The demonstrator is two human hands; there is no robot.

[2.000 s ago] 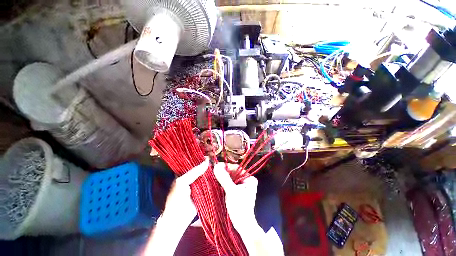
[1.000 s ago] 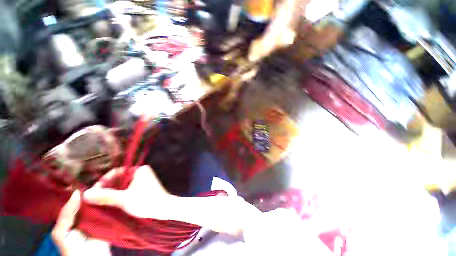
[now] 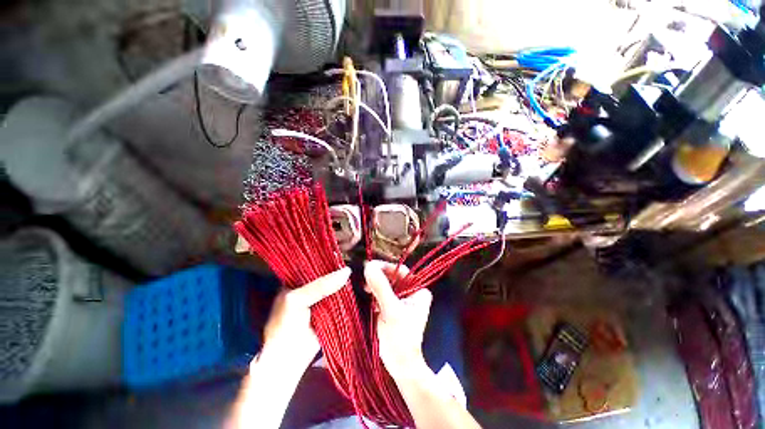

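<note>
A thick bundle of thin red strands (image 3: 340, 335) fans out at its upper end and runs down over the lap. My left hand (image 3: 294, 314) is closed around the bundle from the left. My right hand (image 3: 398, 310) holds several splayed red strands (image 3: 440, 262) to the right of the bundle. A single red strand (image 3: 366, 222) stands up from its fingertips towards the grey bench machine (image 3: 404, 172). Two round pale parts (image 3: 394, 228) sit at the bench edge just beyond the fingertips. The strand's far tip is hard to make out at the machine.
A white fan (image 3: 243, 50) stands at the upper left. Silver and red bits (image 3: 281, 167) lie heaped on the bench. A blue perforated stool (image 3: 172, 327) and a pale bucket (image 3: 33, 310) are at left. A black machine (image 3: 637, 134), a red crate (image 3: 503, 356) and a board (image 3: 612, 385) are at right.
The view swung to the right, blurred, then came back to the bench. Both hands are again in front of the machine, still holding red strands.
</note>
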